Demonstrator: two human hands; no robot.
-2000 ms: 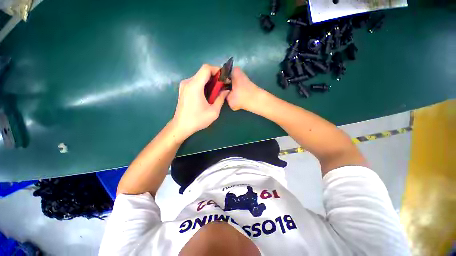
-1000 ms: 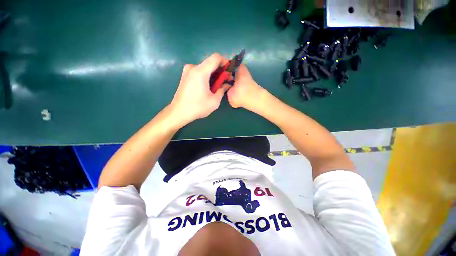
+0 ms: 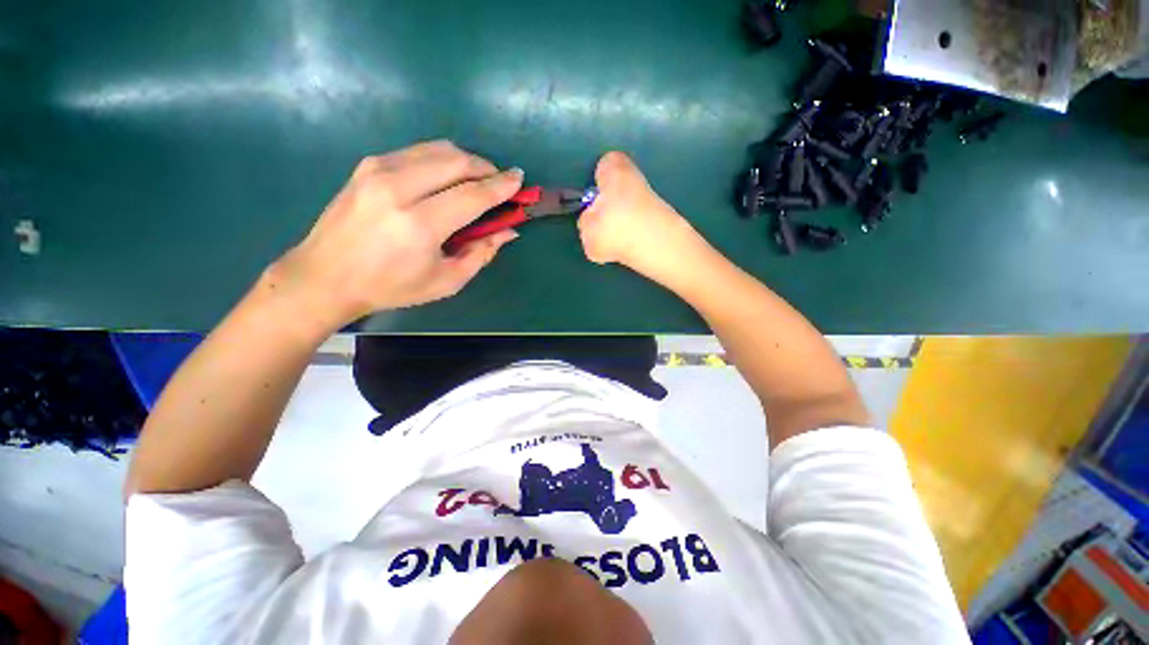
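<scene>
My left hand (image 3: 401, 227) holds the red-handled pliers (image 3: 489, 227) with its fingers around the handles. The short dark jaws point right and reach the fingertips of my right hand. My right hand (image 3: 630, 221) is closed, with a small shiny tip (image 3: 588, 197) showing at its fingers beside the jaws; the rest of that part is hidden. A loose pile of small black parts (image 3: 825, 170), some with shiny tips, lies on the green bench to the right of my hands.
A flat steel plate (image 3: 977, 51) with holes stands behind the pile at the upper right. A small whitish piece (image 3: 27, 236) lies at the far left of the bench (image 3: 164, 189). Below the bench edge are a tangled black heap (image 3: 63, 391) and a blue crate (image 3: 154, 365) at left.
My left hand has moved left and its fingers have loosened somewhat around the handles. The pliers have turned from pointing up and right to nearly level. The view has shifted over the bench.
</scene>
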